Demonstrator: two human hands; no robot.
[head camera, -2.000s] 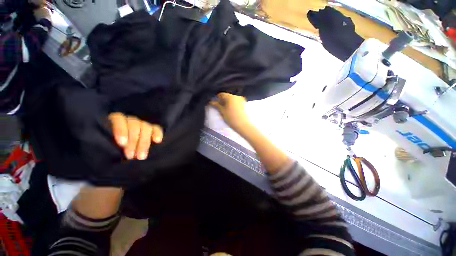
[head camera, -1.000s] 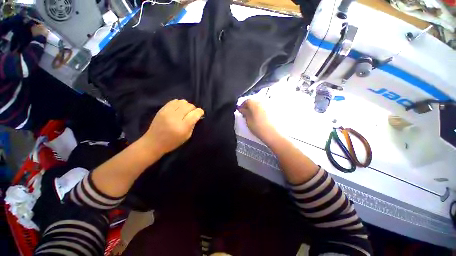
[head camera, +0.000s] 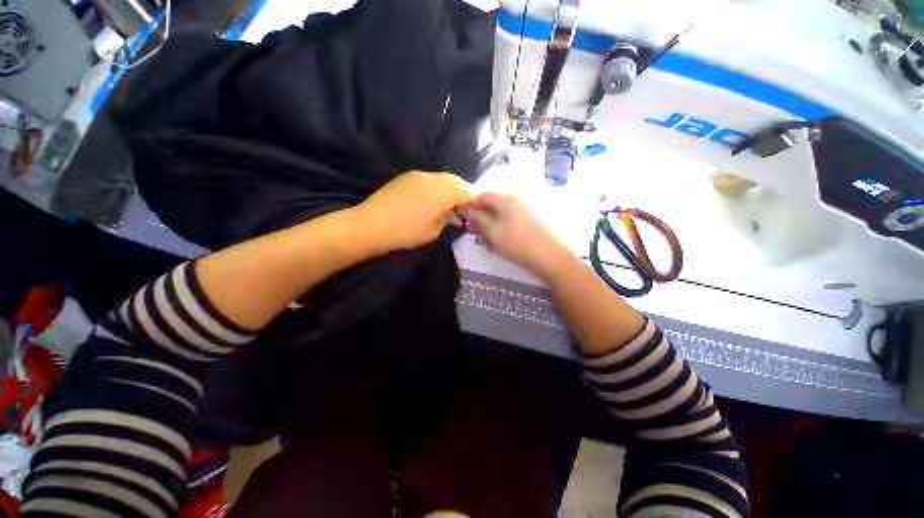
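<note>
The black garment (head camera: 294, 121) lies bunched over the left of the white table and hangs over the front edge onto the lap. My left hand (head camera: 417, 209) grips its right edge. My right hand (head camera: 507, 231) meets the left fingertips and pinches the same cloth edge. The fingertips hide the exact spot held. The needle and presser foot area (head camera: 525, 137) of the sewing machine (head camera: 699, 91) is just above and right of my hands.
Snips with green and orange-brown loops (head camera: 636, 251) lie right of my hands. A printed ruler (head camera: 709, 354) runs along the table's front edge. A control panel (head camera: 876, 187) is at the right. A red basket (head camera: 208, 484) shows partly at lower left.
The view has shifted right, towards the machine. My left hand has moved across the cloth to meet my right hand at the garment's edge. The garment is more bunched on the left.
</note>
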